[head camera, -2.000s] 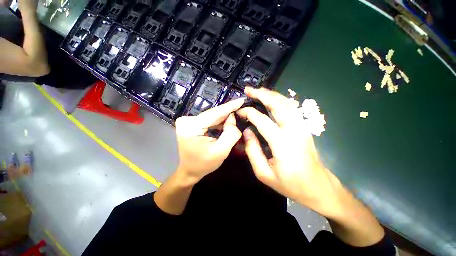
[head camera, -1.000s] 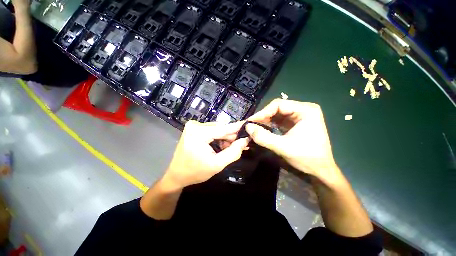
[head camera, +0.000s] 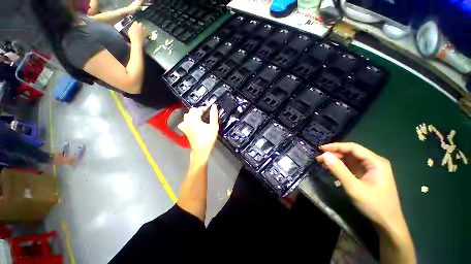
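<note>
The black blister tray [head camera: 385, 77] lies across the bench, with rows of pockets holding dark housings. My left hand [head camera: 200, 126] is at the tray's near left edge, thumb and fingers pinched on a black housing [head camera: 221, 98] over a near-row pocket; how far it sits in the pocket is hidden. My right hand [head camera: 361, 172] is at the tray's near right corner, thumb and index fingertips close together by the rim; whether they grip anything is unclear. A few pale pieces [head camera: 338, 183] show beside this hand.
Tan pieces [head camera: 448, 149] are scattered on the green bench [head camera: 408, 154] at right. A person [head camera: 111, 56] works at another tray [head camera: 181, 20] at upper left. A red stool [head camera: 168, 126] stands beyond the tray's near edge. A blue item [head camera: 283, 6] lies behind the tray.
My hands have parted from the dark part they held together. The left moved up to the tray's near row, the right to its near right corner. The view has shifted, showing more tray.
</note>
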